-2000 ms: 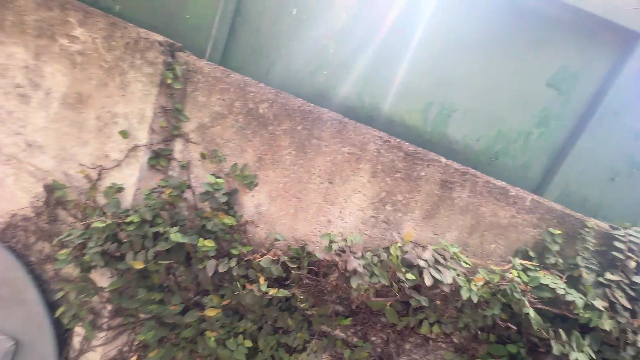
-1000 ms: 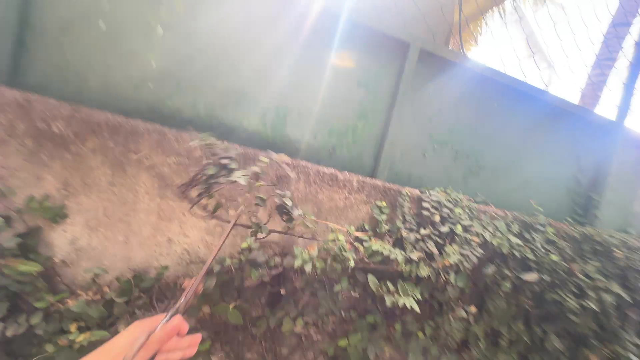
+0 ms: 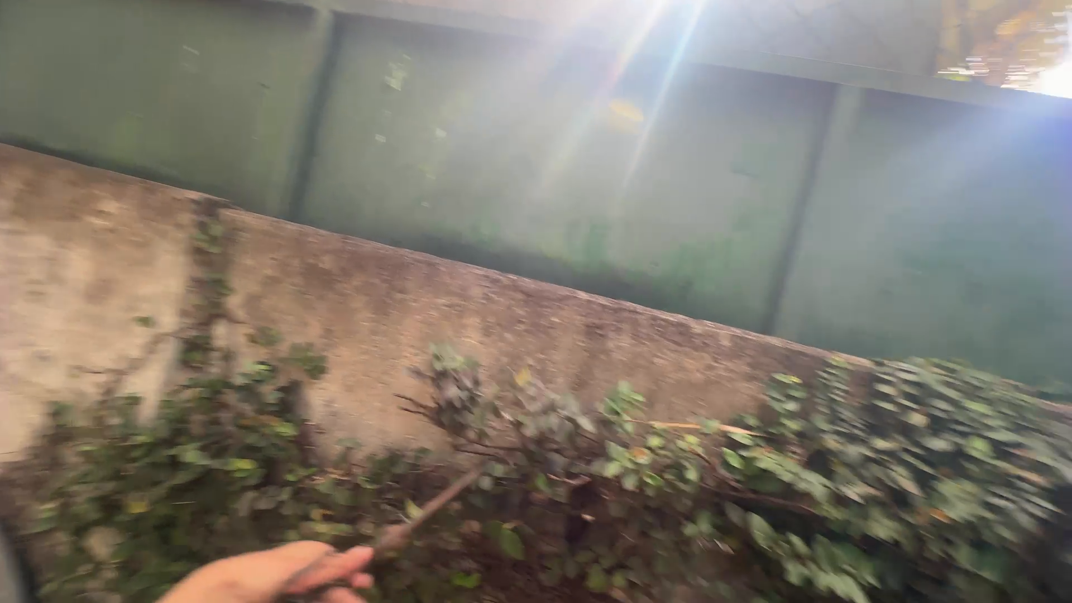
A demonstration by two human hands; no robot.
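Observation:
My left hand (image 3: pixel 280 574) is at the lower left of the head view, its fingers closed around a long thin tool (image 3: pixel 440 505), blurred, whose kind I cannot tell. The tool slants up and to the right, and its far end is at or in front of the leafy creeper (image 3: pixel 636 461) on the wall. Some cut or loose-looking stems with dull leaves (image 3: pixel 456 394) stick up near that end. My right hand is out of view.
A stained concrete wall (image 3: pixel 536 335) runs slanting across the view, with more creeper (image 3: pixel 184 469) low on the left. Green panels (image 3: pixel 536 167) stand above it. Sun glare crosses the top. A dark curved edge (image 3: pixel 10 561) shows at the lower left.
Two seconds ago no hand was in view; one second ago my left hand had come in with the tool. The leafy stems near the tool's end have shifted. The view has swung.

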